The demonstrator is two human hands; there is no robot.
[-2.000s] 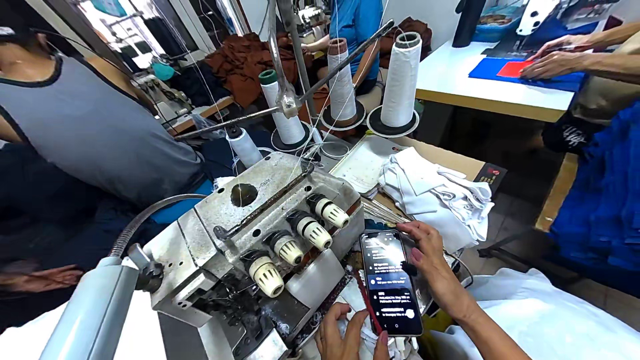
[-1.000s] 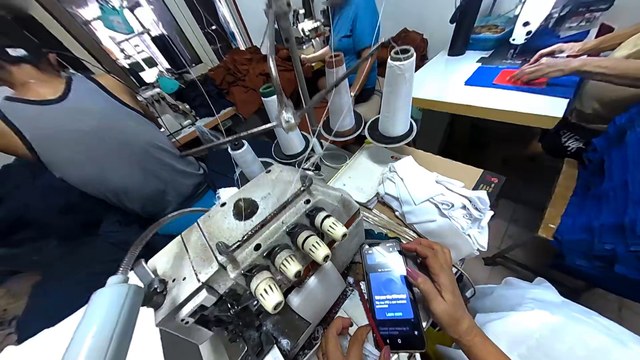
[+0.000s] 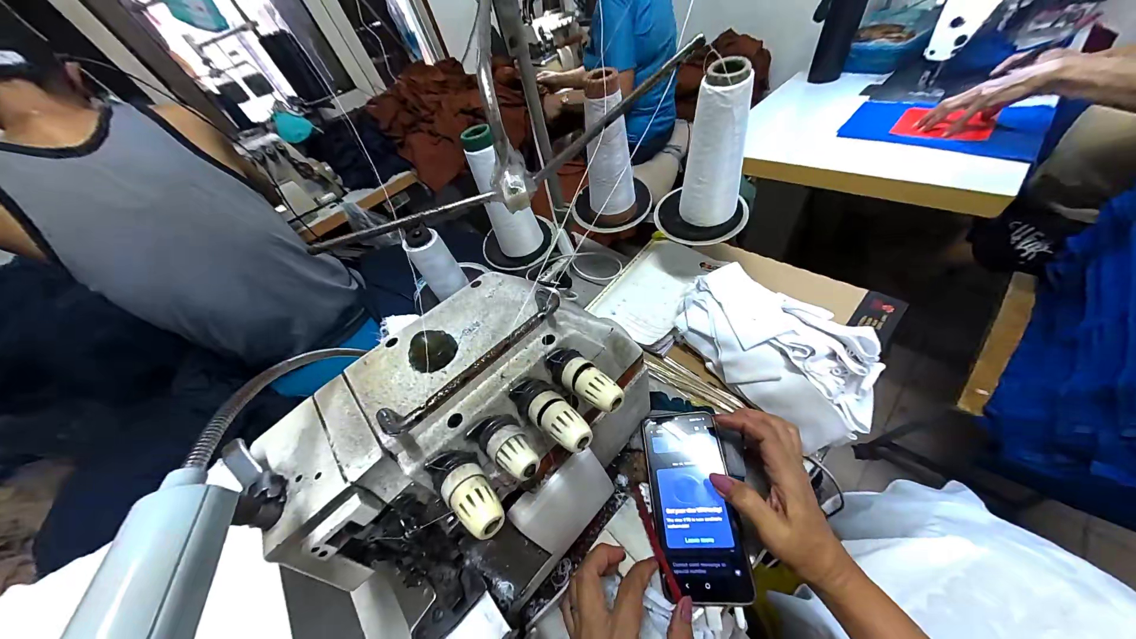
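Observation:
A smartphone (image 3: pixel 697 506) with a lit screen lies beside the overlock sewing machine (image 3: pixel 461 382). My right hand (image 3: pixel 785 506) is at its right edge, fingers at the upper corner and the thumb over the screen. Whether that hand grips the phone or only touches it, I cannot tell. Low in the view, my left hand (image 3: pixel 612 590) is on small white fabric pieces (image 3: pixel 628 537) by the phone's lower left edge, beside a red strip (image 3: pixel 657 541). Its grip is unclear, and its lower part is cut off by the frame. The machine has several cream tension dials.
Thread cones (image 3: pixel 715 146) stand behind the machine. White cut pieces (image 3: pixel 781 342) are piled on cardboard, and white cloth (image 3: pixel 958 559) lies at lower right. A lamp (image 3: pixel 146 559) juts in at lower left. People work nearby; one's hands rest on red fabric (image 3: pixel 945 124) on a white table (image 3: pixel 887 169).
The phone's screen went from a dark page of text to one with a blue panel, which has since moved on the screen. My right thumb now lies further over the screen.

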